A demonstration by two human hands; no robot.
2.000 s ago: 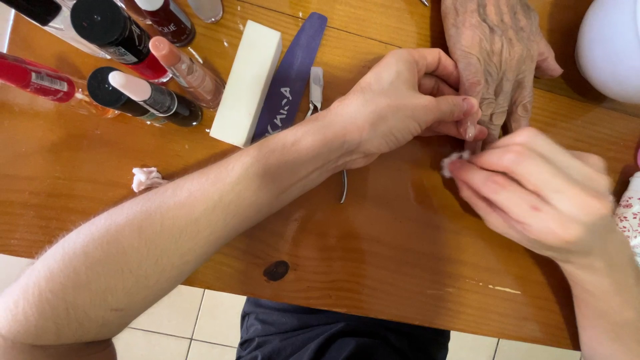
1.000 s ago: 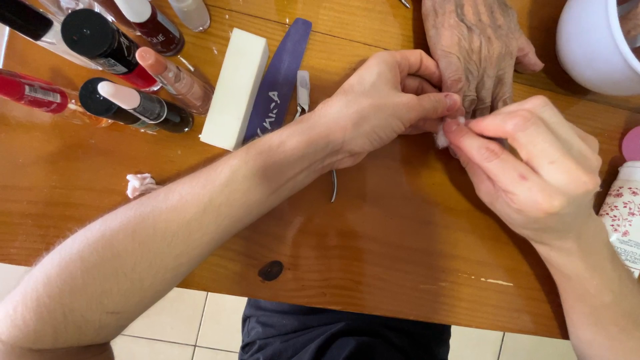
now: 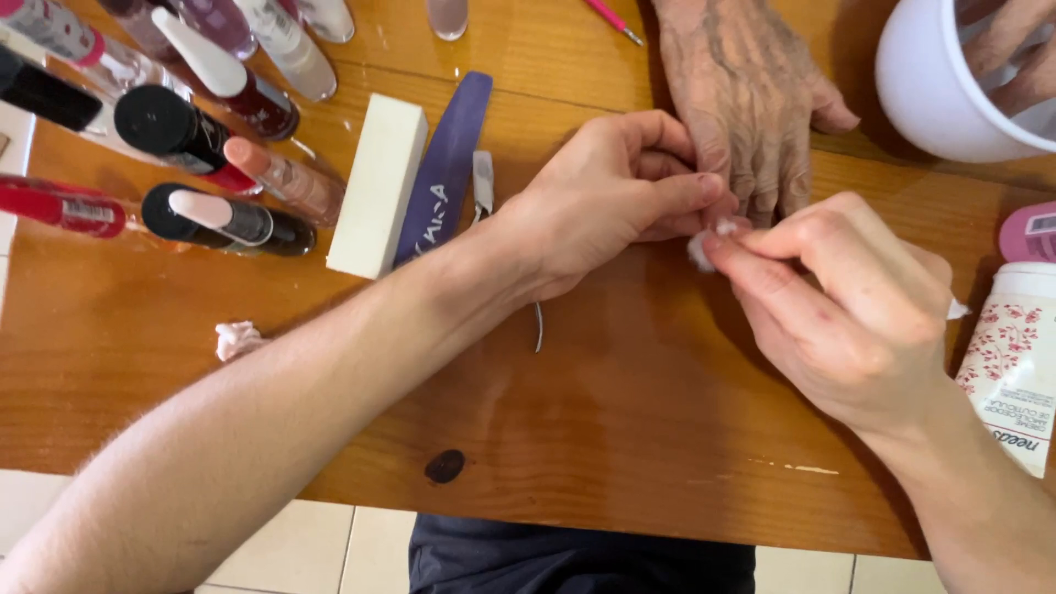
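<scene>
My left hand [image 3: 619, 198] pinches a fingertip of another person's hand [image 3: 730, 99], which lies palm down on the wooden table. My right hand [image 3: 841, 305] holds a small tuft of white cotton [image 3: 701, 250] between thumb and fingers, right at that same fingertip. Beside my left forearm are a white buffer block [image 3: 378, 186], a purple nail file [image 3: 445, 165] and a metal tool with a pale handle end [image 3: 483, 181], partly under my wrist. A crumpled bit of cotton [image 3: 238, 340] lies left of my forearm.
Several nail polish bottles [image 3: 285, 177] crowd the upper left. A white bowl [image 3: 932, 91] at the upper right holds the person's other fingers. A cream tube [image 3: 1011, 355] and a pink container [image 3: 1031, 233] are at the right edge. A pink-handled tool [image 3: 610, 18] lies at the top.
The cotton and my right hand have shifted slightly around the held fingertip, while my left hand keeps its grip. The view has moved a little to the right.
</scene>
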